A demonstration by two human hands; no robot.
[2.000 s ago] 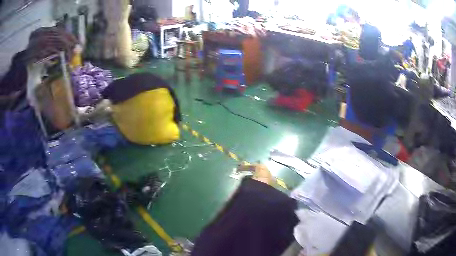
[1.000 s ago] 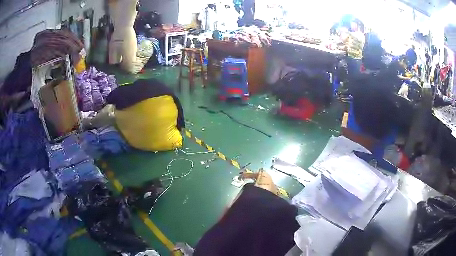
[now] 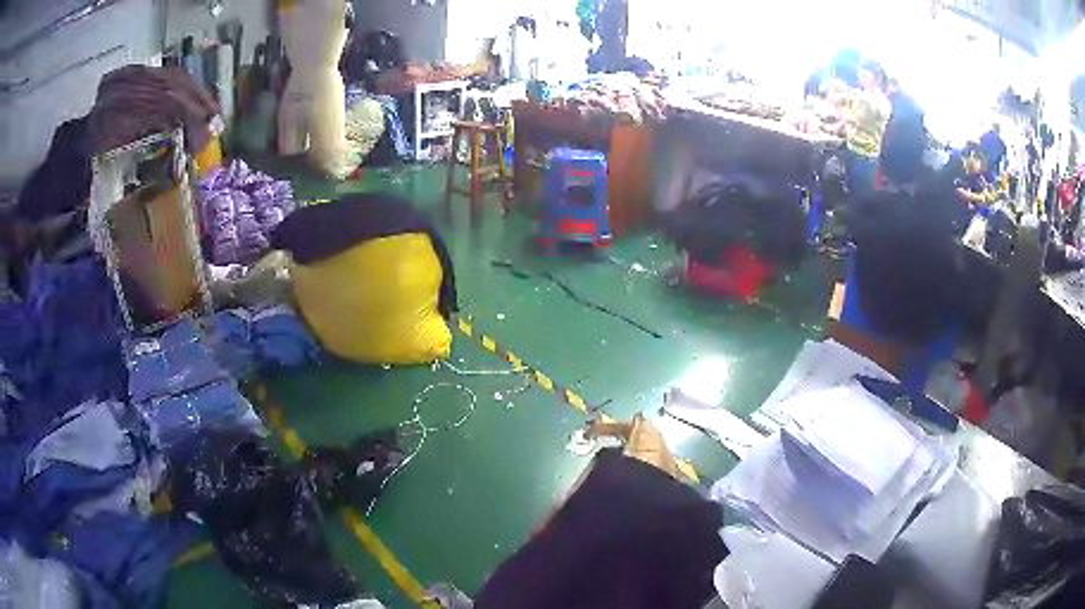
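Neither of my hands can be made out. A messy stack of white papers (image 3: 833, 464) lies on the grey-white table (image 3: 993, 458) at the lower right. A dark blue flat thing, perhaps a clipboard (image 3: 910, 402), lies at the stack's far edge. A dark object (image 3: 863, 585) is cut off by the bottom edge; I cannot tell what it is. A shiny black plastic bag (image 3: 1041, 541) lies at the table's right. A large purple-black cloth (image 3: 607, 535) is beside the table, with a crumpled tan piece (image 3: 648, 443) beyond it.
A yellow sack (image 3: 371, 297) with black cloth on top stands on the green floor. Blue garments (image 3: 95, 476) and a black plastic bag (image 3: 256, 512) lie at left. A blue stool (image 3: 577, 196) and wooden stool (image 3: 478, 161) stand farther back. A dark-clad figure (image 3: 898, 250) is beyond the table.
The view has shifted, so the scene sits slightly lower and farther right. The dark object at the bottom edge shows less than before. The papers and cloth keep their places.
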